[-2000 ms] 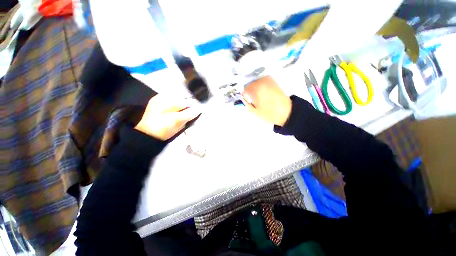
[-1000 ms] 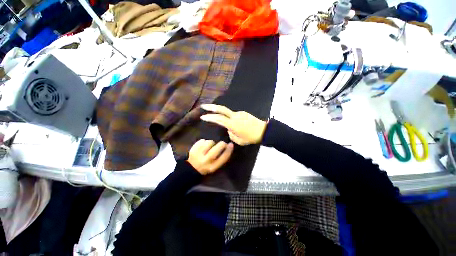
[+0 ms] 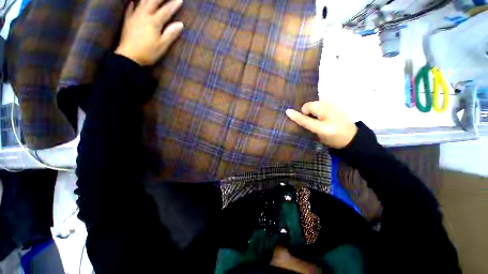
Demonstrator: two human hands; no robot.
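Observation:
A brown plaid fabric panel [image 3: 230,91] with blue-grey lines lies spread over the table's front part, its lower edge by my lap. My left hand [image 3: 150,33] rests on the cloth at the upper left, fingers somewhat apart and pointing away from me. My right hand [image 3: 329,126] lies at the panel's right edge, with extended fingertips on the cloth and the other fingers partly hidden. A seam line runs down the panel between my hands. Darker, folded plaid cloth [image 3: 40,69] lies to the left.
Blurred metal sewing machine parts [image 3: 389,44] are at the upper right. Snips [image 3: 410,91] and scissors with green and yellow handles [image 3: 424,91] lie on the white table [image 3: 358,80]. A clear container [image 3: 471,109] stands at the far right. A pale cable [image 3: 27,147] hangs at the left.
The plaid panel is now spread flat towards me, and the plain dark strip no longer shows beneath my hands. My left hand has moved up and left, my right hand to the right edge.

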